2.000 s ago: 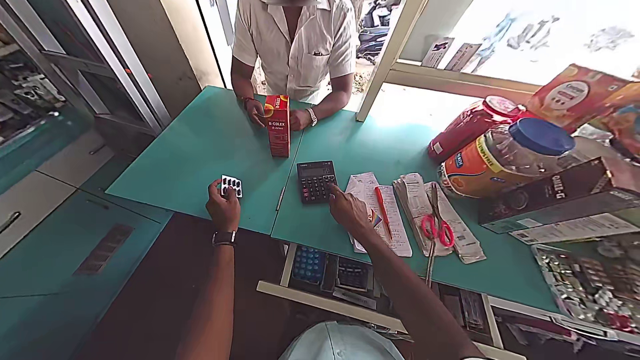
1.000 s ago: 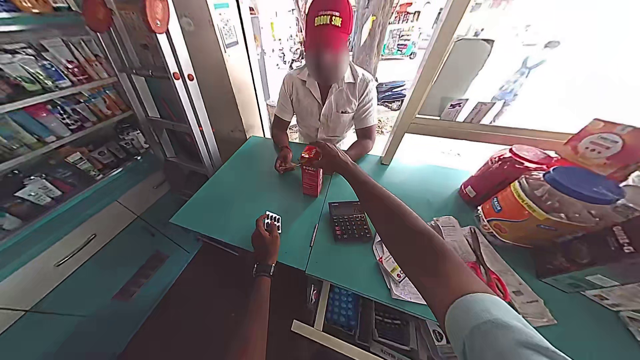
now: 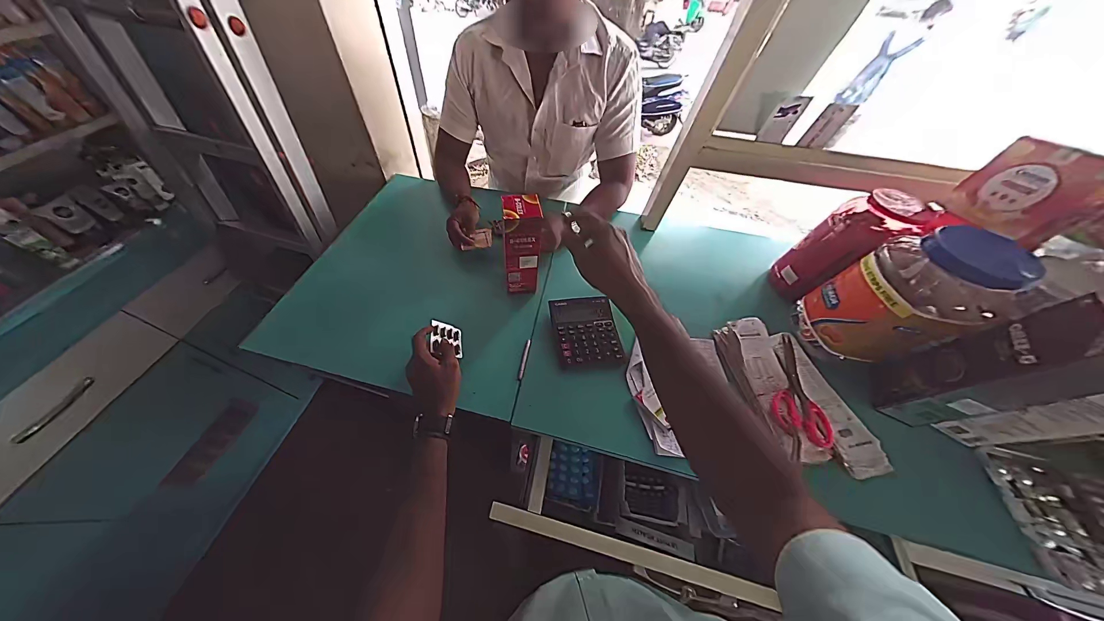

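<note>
My left hand (image 3: 434,371) holds a blister pack of dark capsules (image 3: 448,337) over the left part of the green counter (image 3: 345,285). My right hand (image 3: 601,250) is stretched out just right of an upright red carton (image 3: 522,250); its fingertips are partly hidden, so whether it grips anything cannot be told. A black calculator (image 3: 586,332) lies below that hand, with a pen (image 3: 523,359) to its left. Across the counter a person in a white shirt has one hand near the carton's left side, holding what looks like a folded banknote (image 3: 477,240).
Red-handled scissors (image 3: 802,417) lie on papers (image 3: 854,440) at the right. Behind them stand a blue-lidded plastic jar (image 3: 914,293), a red-lidded jar (image 3: 849,233) and a dark box (image 3: 992,362). An open drawer (image 3: 634,552) juts out below the counter.
My right hand was by the calculator two seconds ago, then at the top of the red carton, and is now right of it. My left hand still holds the blister pack.
</note>
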